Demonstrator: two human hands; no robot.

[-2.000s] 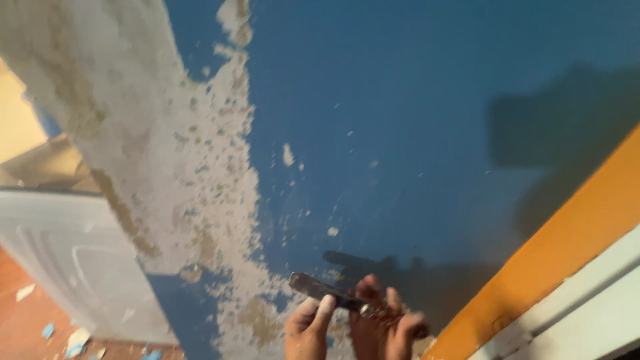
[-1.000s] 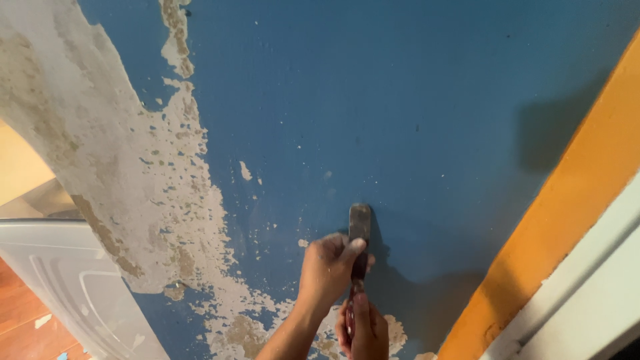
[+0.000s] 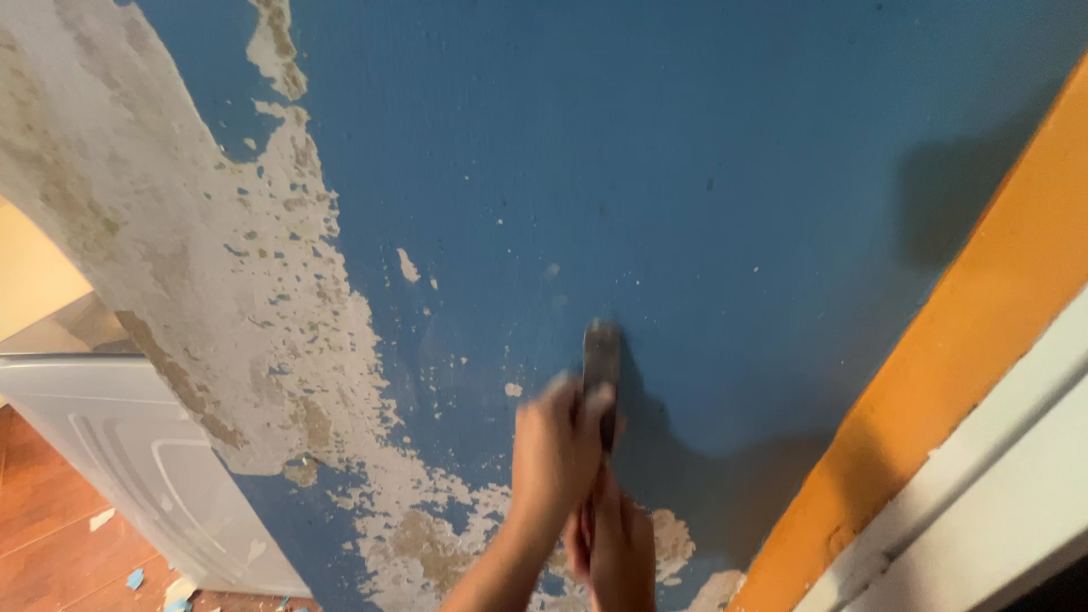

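Observation:
A metal scraper (image 3: 602,353) with a flat blade points up the blue painted wall (image 3: 680,170), its tip against the paint. My left hand (image 3: 557,446) grips it at the lower blade, the thumb lying on the metal. Below, my right hand (image 3: 616,540) is closed around the handle, which the fingers mostly hide. Bare whitish plaster (image 3: 280,306) with a ragged, speckled edge runs down the wall's left side, and more bare patches lie behind and beside my wrists.
An orange painted strip (image 3: 960,272) and white trim (image 3: 960,510) slant along the right. At lower left a white appliance or panel (image 3: 144,467) stands on a reddish-brown floor (image 3: 51,510) strewn with paint chips (image 3: 136,580).
Two seconds ago the scraper slanted low near the wall's bottom; it then swung upright, blade up, with both hands gripping it. The hands have since stayed around the tool.

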